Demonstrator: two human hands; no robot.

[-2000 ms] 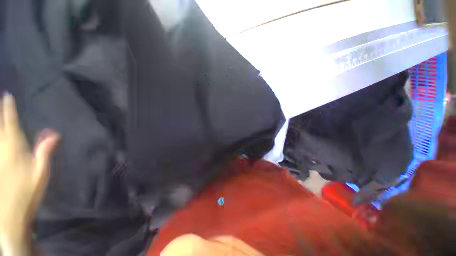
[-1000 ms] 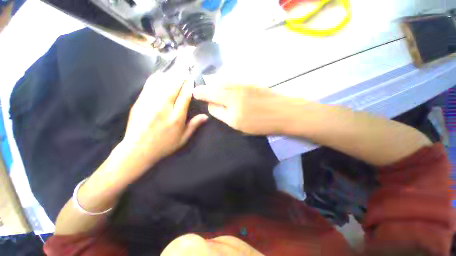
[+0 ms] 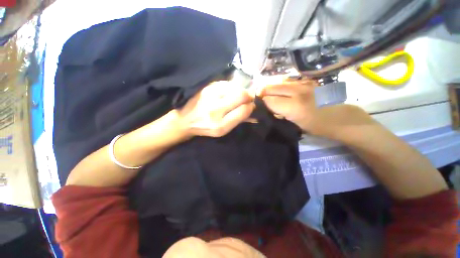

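Observation:
A large black garment piece (image 3: 131,75) covers the left of the white table and hangs over its front edge onto the lap. My left hand (image 3: 217,108) is closed on the cloth just left of the machine's needle area. My right hand (image 3: 290,103) pinches the cloth edge, its fingertips almost touching those of my left hand. The sewing machine head (image 3: 333,30) stands above and right of my hands. The needle and presser foot are not clearly visible. A ribbed grey-blue knob (image 3: 331,93) sits beside my right hand.
A yellow scissors loop (image 3: 388,70) lies right of the machine head. A dark, brown-rimmed rectangle (image 3: 455,107) is at the far right. A ruler strip (image 3: 328,165) runs along the front edge. A brown cardboard box (image 3: 17,131) stands at the left. Dark cloth (image 3: 353,216) lies below the table.
The view has shifted, so the machine head and scissors appear further right. My left hand has gone from lying flat on the cloth to gripping it. Both hands now pinch the cloth edge together.

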